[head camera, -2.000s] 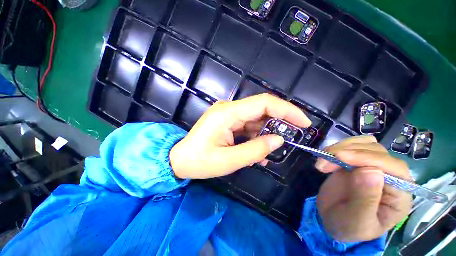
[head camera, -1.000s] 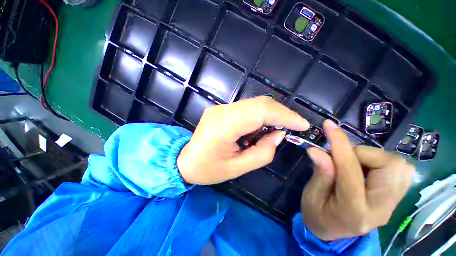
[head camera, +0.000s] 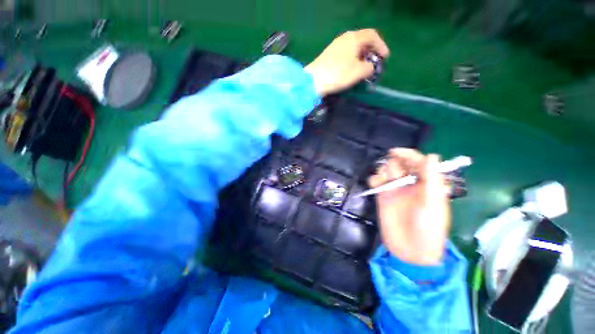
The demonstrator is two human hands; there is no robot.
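My left hand [head camera: 346, 64] is stretched out past the far edge of the black compartment tray [head camera: 385, 132], its fingers closed on a small watch unit [head camera: 372, 60]. My right hand [head camera: 417, 205] is over the tray's right side and holds silver tweezers [head camera: 408, 181], their tip pointing left. Two watch units lie in the tray, one at its middle [head camera: 332, 193] and one left of it [head camera: 291, 175]. Another, partly hidden, lies below my left wrist [head camera: 317, 113]. The picture is blurred.
Loose watch units [head camera: 275, 42] lie spaced along the green bench [head camera: 417, 78] beyond the tray. A round grey tin [head camera: 130, 79] and white packet [head camera: 96, 68] are upper left, beside a black block with wires [head camera: 59, 124]. A white device with dark screen [head camera: 530, 274] is lower right.
The view has shifted. My left hand has moved from over the tray to beyond its far edge with a unit. My right hand is apart from it, the tweezers now pointing left in clear view.
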